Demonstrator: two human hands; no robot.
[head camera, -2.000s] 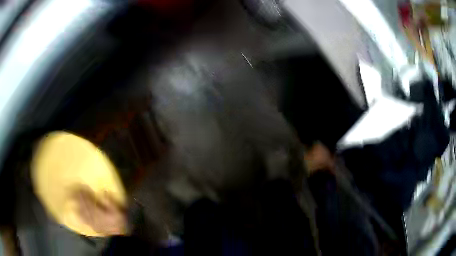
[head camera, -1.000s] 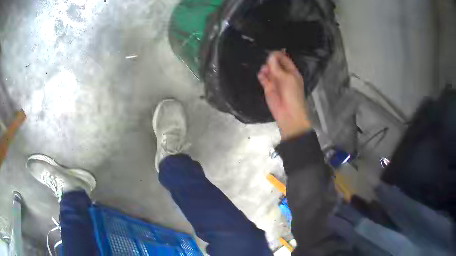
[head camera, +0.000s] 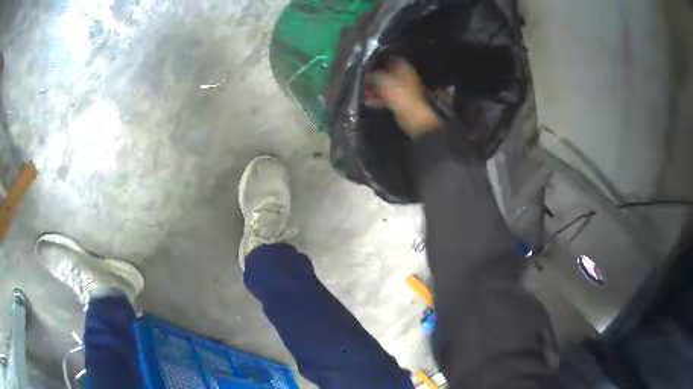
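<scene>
My right hand (head camera: 400, 95) is inside the mouth of a black plastic bag (head camera: 380, 163) that lines a green bin (head camera: 304, 64), at the top centre. The hand is blurred, near the bag's left inner wall. Something small and reddish shows at its fingertips; whether it is held cannot be told. My dark sleeve runs from the bottom right up to the bag. The bag's contents are mostly dark and hidden. My left hand is out of the picture.
My shoes stand on the grey concrete floor (head camera: 167, 175). A blue perforated crate (head camera: 205, 361) lies at the bottom, between and beside my legs. Orange-yellow pieces show at the left edge and beside my sleeve. A grey structure with thin cables (head camera: 566, 228) is at the right.
The view has turned from a blurred scene with a yellow disc to the floor and bin. Since one second ago, my right hand has moved left and deeper into the bag, towards its left wall.
</scene>
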